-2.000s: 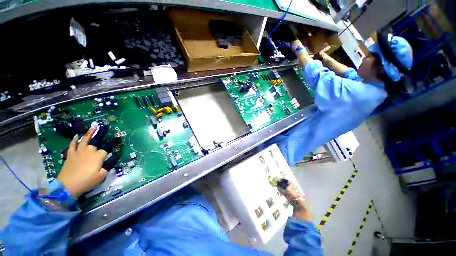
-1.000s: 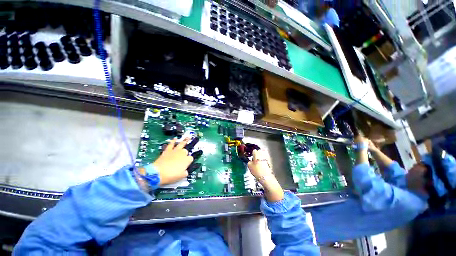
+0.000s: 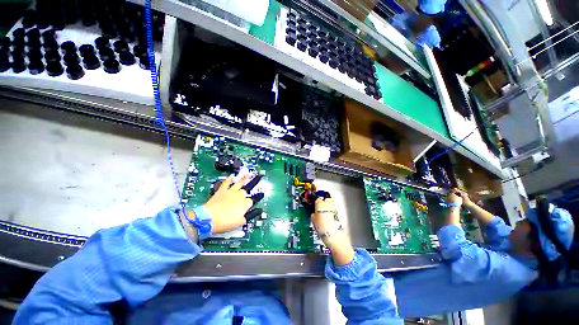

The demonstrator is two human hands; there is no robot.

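A green circuit board (image 3: 273, 168) lies on the conveyor. My left hand (image 3: 227, 206) rests over its left half, fingers spread. Black elongated shapes lie at its fingertips; I cannot tell if they are parts or finger covers, or if the hand grips anything. My right hand (image 3: 327, 219) is at the board's right edge, its fingers closed around a small dark and copper-red component (image 3: 309, 197), beside yellow-orange components (image 3: 300, 183). The fingers hide most of this component and its contact with the board.
A second board (image 3: 393, 219) lies to the right, where another person's hands (image 3: 458, 198) work. Behind are black bins (image 3: 222, 82), a cardboard box (image 3: 355, 136) and capacitor trays (image 3: 136, 86). A blue coiled cord (image 3: 154, 82) hangs at left. The metal rail (image 3: 254, 265) runs in front.
My right hand has moved from the white tray of parts to the board's right edge, bringing the component. My left hand stays over the board. The view has shifted, and the white tray is out of sight.
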